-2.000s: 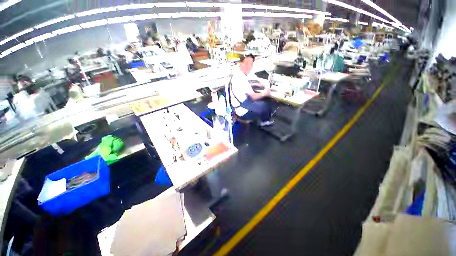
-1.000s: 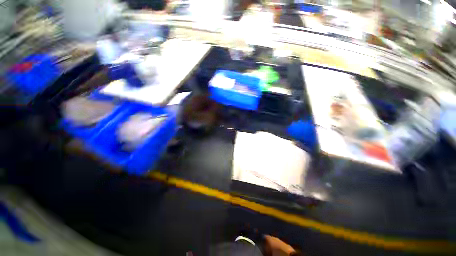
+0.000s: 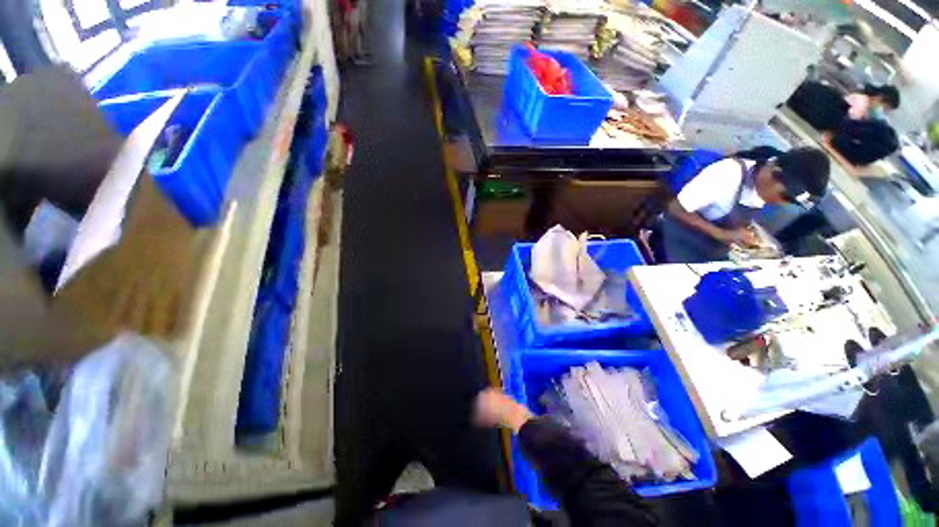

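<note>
My right hand point(image 3: 501, 410), bare and blurred below a dark sleeve, is over the yellow line, at the left edge of a blue crate point(image 3: 525, 468). I cannot tell its finger state or whether it touches the crate. My left hand is not in view. The crate holds long grey-beige strips point(image 3: 623, 417). Behind it, a second blue crate point(image 3: 523, 293) holds pale folded pieces point(image 3: 566, 270).
A dark aisle with a yellow line point(image 3: 453, 185) runs ahead. A seated person point(image 3: 721, 201) works at a white table point(image 3: 736, 401) on the right. A bench with stacked panels point(image 3: 501, 39) and a crate with red plastic point(image 3: 556, 113) stands beyond. Shelving point(image 3: 252, 476) lines the left.
The view has swung left from the machine rows and now looks along the aisle. The blue crates are nearer, and my right hand shows beside one.
</note>
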